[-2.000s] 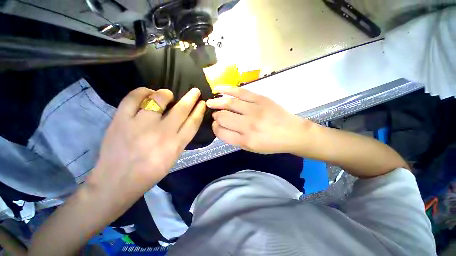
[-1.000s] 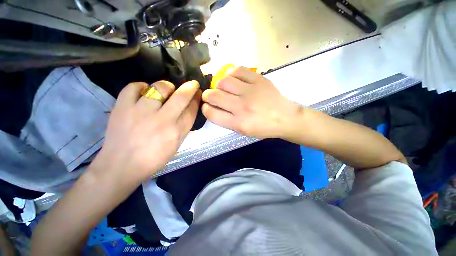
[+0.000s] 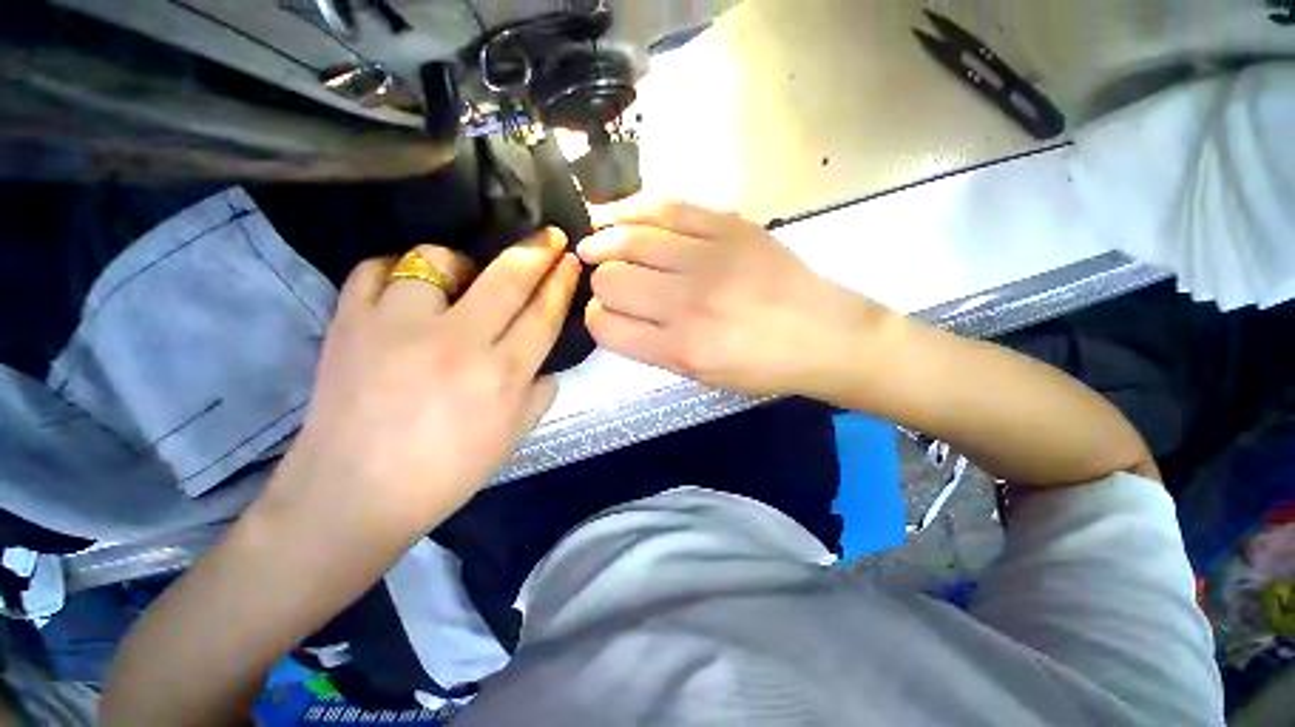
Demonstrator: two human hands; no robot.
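Note:
The black garment point(image 3: 355, 213) lies under and left of the presser foot area point(image 3: 526, 131), with pale blue-grey lining point(image 3: 199, 341) showing at its left. My left hand point(image 3: 440, 341), with a yellow ring, lies on the black cloth, its fingertips on the cloth just in front of the foot. My right hand point(image 3: 710, 298) has its fingertips close beside them at the cloth's edge, pinching it. The exact grip is hidden under the fingers. A dark blocky piece point(image 3: 612, 168) stands right of the foot.
Black thread snips point(image 3: 994, 78) lie on the cream machine bed point(image 3: 795, 114). A stack of white cut pieces point(image 3: 1207, 185) is at the right end. A silvery strip point(image 3: 1023, 296) runs along the table's front edge. Blue plastic point(image 3: 869, 483) and more cloth are below.
Both hands remain close together on the cloth by the foot. The view has shifted slightly. The yellow-orange patch seen earlier beside the right fingers no longer shows.

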